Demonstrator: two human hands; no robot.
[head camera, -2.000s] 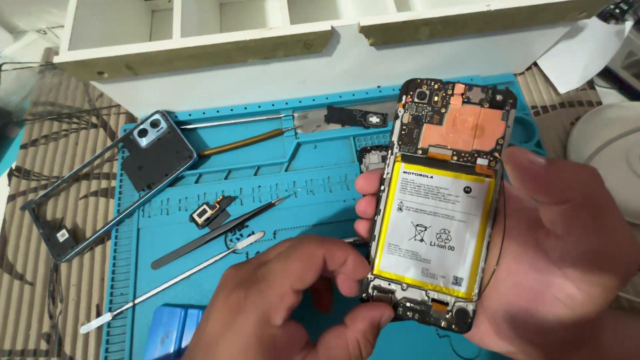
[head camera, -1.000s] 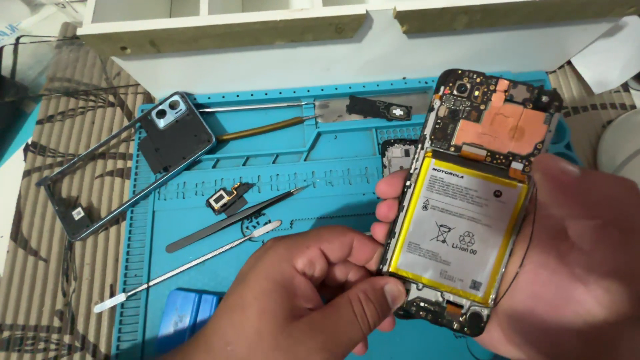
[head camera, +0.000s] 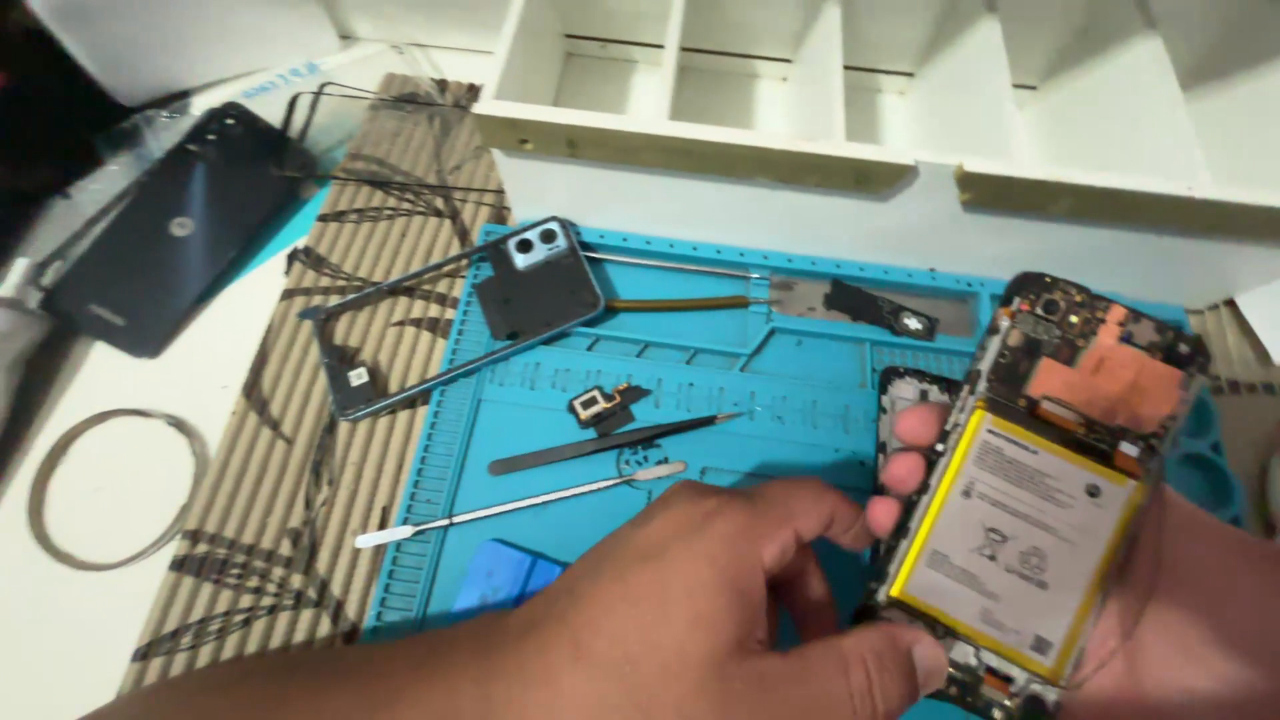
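Note:
An opened smartphone (head camera: 1030, 480), with circuit board, copper-coloured sheet and yellow-edged Motorola battery exposed, lies tilted in my right hand (head camera: 1190, 600), whose fingers wrap its left edge from behind. My left hand (head camera: 730, 590) is at the phone's lower left, its thumb over the bottom corner and its index fingertip near the side edge; whether it grips is unclear. On the blue mat (head camera: 540, 500) lie a small speaker-like module (head camera: 600, 405), dark tweezers (head camera: 610, 445) and a metal spudger (head camera: 530, 505). A dark phone part (head camera: 905, 390) is partly hidden behind the held phone.
A phone frame with camera surround (head camera: 545, 290) overlaps the mat's left edge. A dark phone back (head camera: 180, 240) and a ring-shaped roll (head camera: 118, 490) lie further left. A white compartment shelf (head camera: 700, 120) stands behind. A blue object (head camera: 505, 575) sits beside my left forearm.
The view has swung left, bringing the dark phone back and ring into sight. The opened phone stays in my right hand and leans more to the right; my left hand remains by its lower corner.

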